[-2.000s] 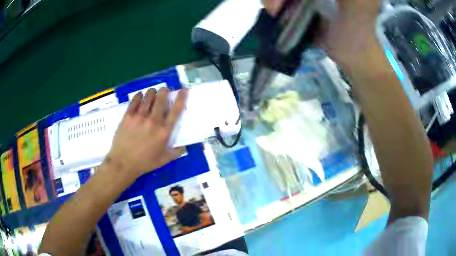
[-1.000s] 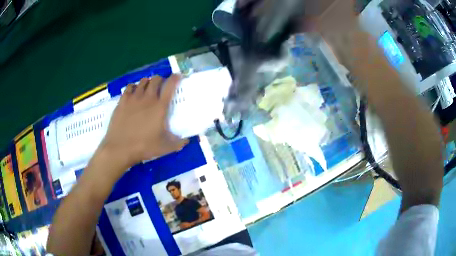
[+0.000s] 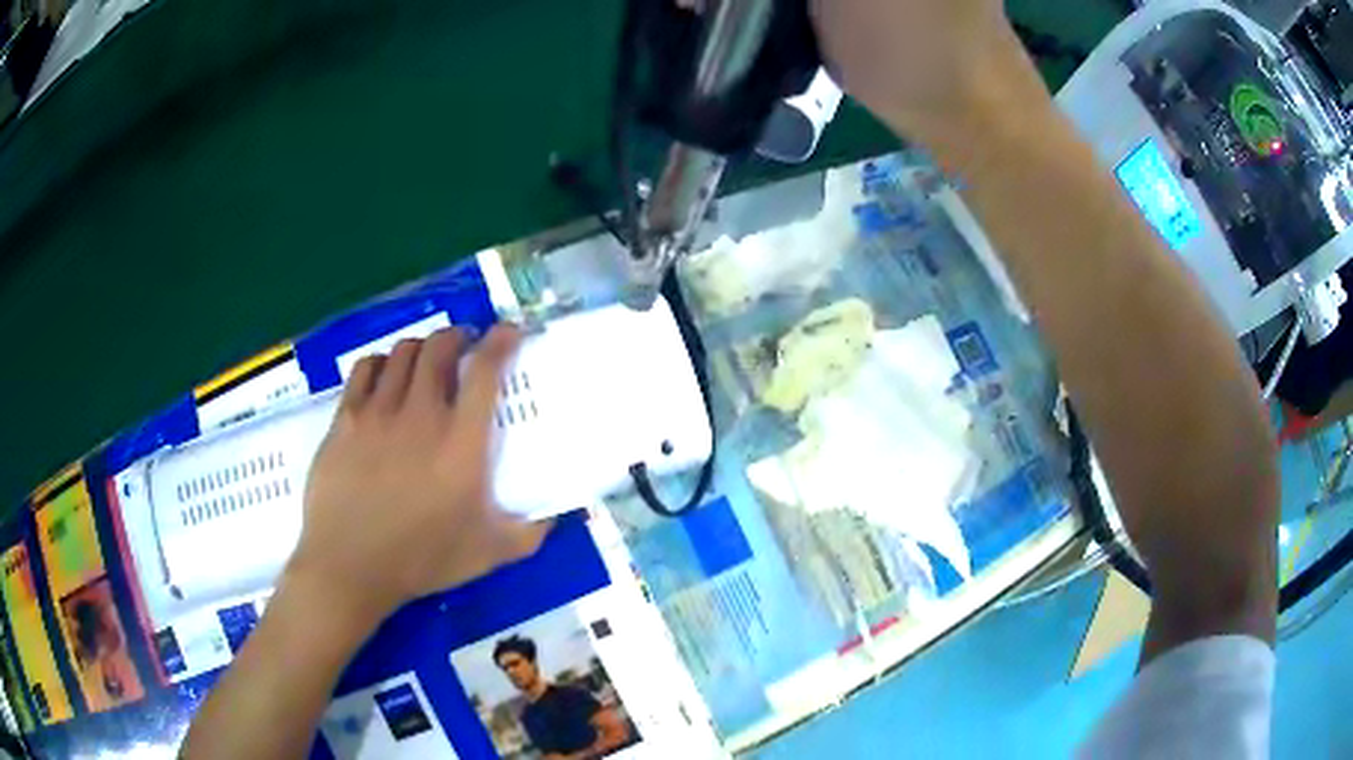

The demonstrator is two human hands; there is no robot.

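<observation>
A long white appliance housing (image 3: 601, 401) lies on the printed sheets with its vent slots up. My left hand (image 3: 408, 460) is spread over its middle, fingers at the far edge and thumb at the near edge, holding it. The electric screwdriver (image 3: 727, 74) is at the top, its silver nozzle (image 3: 663, 230) at the far right corner of the housing. My right hand (image 3: 905, 45) is at the screwdriver's body, partly cut off by the top edge. A black cord (image 3: 698, 371) loops around the housing's right end.
A crumpled cream-white pile (image 3: 876, 431) lies on the plastic-covered bench to the right. The white screw feeder (image 3: 1202, 193) with a lit blue screen stands at the right, its black hose (image 3: 1101, 512) below. The green conveyor (image 3: 341, 134) runs behind, with another white case (image 3: 801, 122) on it.
The screwdriver nozzle has moved from the housing's right end to its far right corner. My right hand has moved left. The housing and my left hand appear slightly lower in view.
</observation>
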